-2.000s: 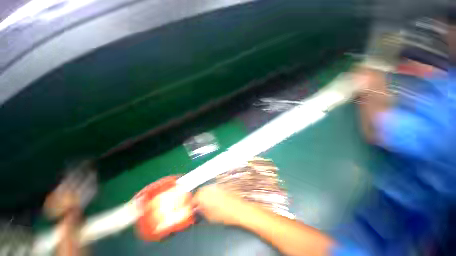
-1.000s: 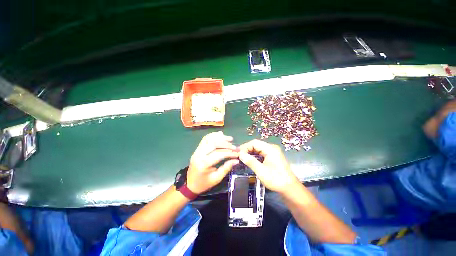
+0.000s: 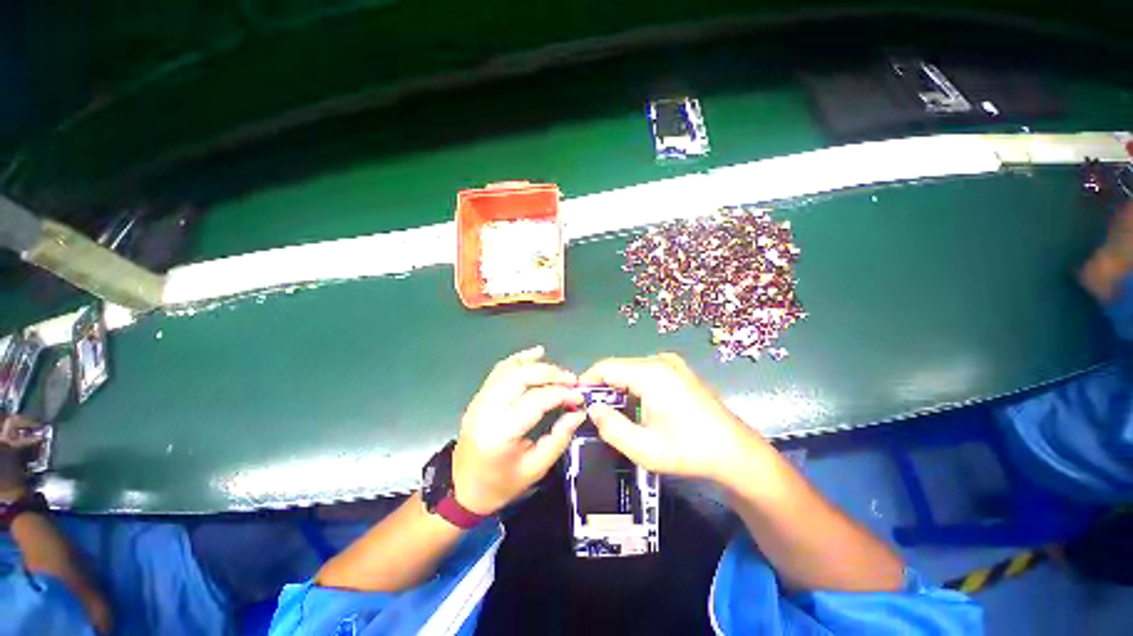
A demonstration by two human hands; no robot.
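A phone body point(image 3: 614, 499) with a silver edge and a dark middle lies below my hands at the bench's near edge, over the lap. My left hand point(image 3: 512, 425), with a dark red wristband point(image 3: 461, 511), has its fingertips at the phone's top end. My right hand point(image 3: 665, 416) meets it there from the right. A small purplish strip shows between the fingertips; which hand holds it is unclear. An orange-red bin point(image 3: 511, 298) holds pale pieces point(image 3: 519, 256). A pile of small glinting copper and purple parts point(image 3: 717, 281) lies right of it.
The white rail point(image 3: 373, 257) runs behind the bin. On the green belt lie a phone point(image 3: 677, 128) and a dark mat point(image 3: 857, 102). Several phone bodies point(image 3: 91, 353) lie at far left. People's hands show at the left edge and at the right edge point(image 3: 1106, 255).
Compared with a second ago, my hands stay together at the phone's top end, with the fingers slightly shifted. The phone on the belt has moved right. Earlier, the view was blurred with a hand by the bin.
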